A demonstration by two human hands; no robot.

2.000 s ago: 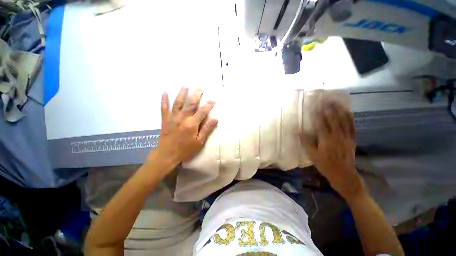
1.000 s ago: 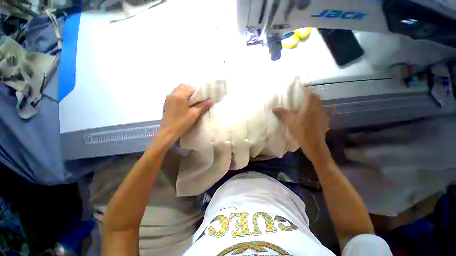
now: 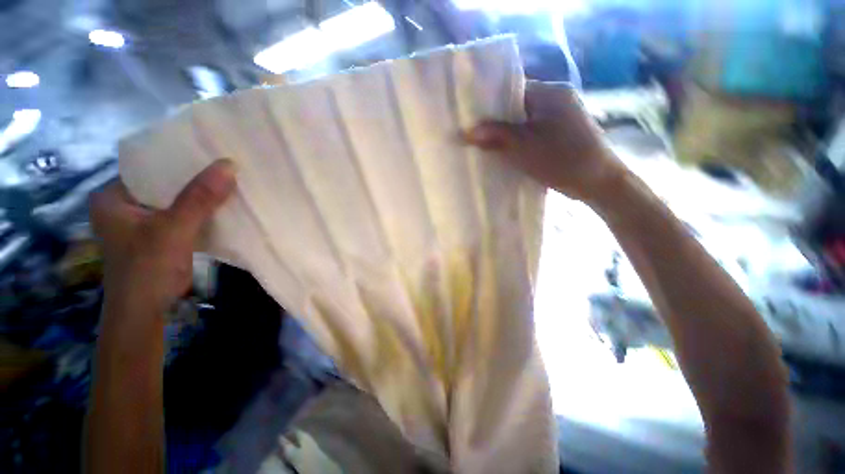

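Observation:
The beige pleated garment piece (image 3: 371,176) hangs upright in front of me, its top edge spread between my hands. Pleats run down from the top edge and gather into narrower folds lower down. My left hand (image 3: 167,218) grips its left side, thumb on the near face and fingers behind the cloth. My right hand (image 3: 547,139) grips it near the top right corner, thumb on the near face. The fingertips behind the cloth are hidden.
The background is blurred and tilted. A bright white surface (image 3: 602,389) lies behind and right of the cloth. Ceiling lights (image 3: 329,37) shine at the top. Blurred blue and brown shapes stand at the upper right. Dark areas lie at the lower left.
Both hands have lifted the pleated piece off the machine table and hold it up, spread. The view has swung up and away; the sewing machine head, phone and yellow scissor handles no longer show clearly.

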